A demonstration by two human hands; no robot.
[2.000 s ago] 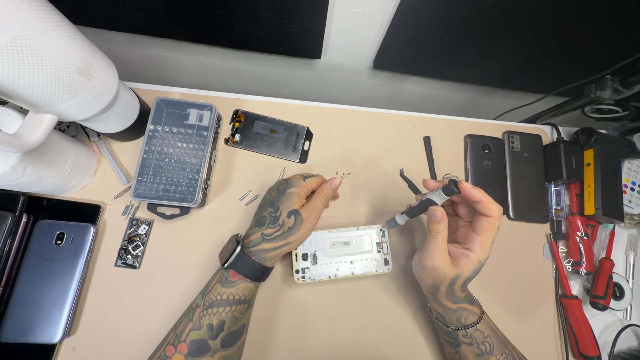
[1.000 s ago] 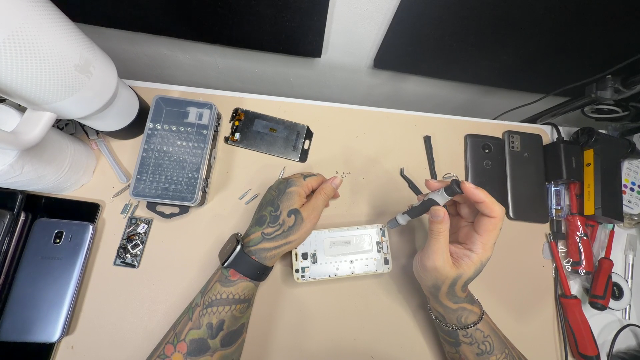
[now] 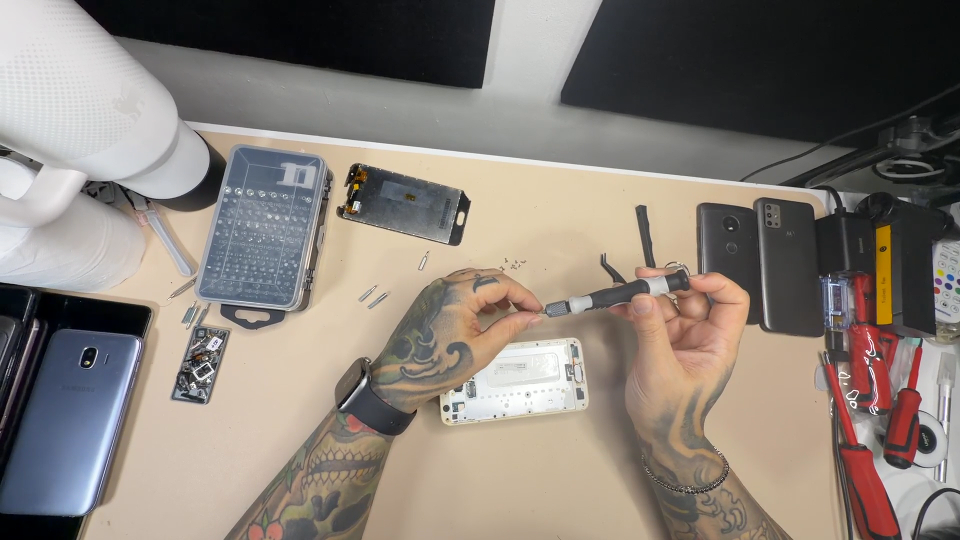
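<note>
My right hand (image 3: 679, 345) holds a black-and-grey precision screwdriver (image 3: 611, 295) almost level, its tip pointing left. At that tip, my left hand (image 3: 457, 330) has thumb and index finger pinched together; whether a small screw or the bit is between them is too small to tell. Below both hands lies a white phone mid-frame (image 3: 525, 401), its upper left partly covered by my left hand. Several tiny screws (image 3: 514, 264) lie loose on the table above the hands. A removed phone screen assembly (image 3: 405, 204) lies face down farther back.
A clear-lidded bit case (image 3: 262, 225) stands left, with loose driver bits (image 3: 379, 300) to its right. A small tray of parts (image 3: 201, 365) sits below it. Black pry tools (image 3: 645, 234), two dark phones (image 3: 789, 266) and red-handled screwdrivers (image 3: 866, 480) are at right. A blue-grey phone (image 3: 71, 420) is at lower left.
The screwdriver tip has left the phone frame's upper right corner and come up to my left fingertips. My left hand has moved from beside the loose screws down toward the tip.
</note>
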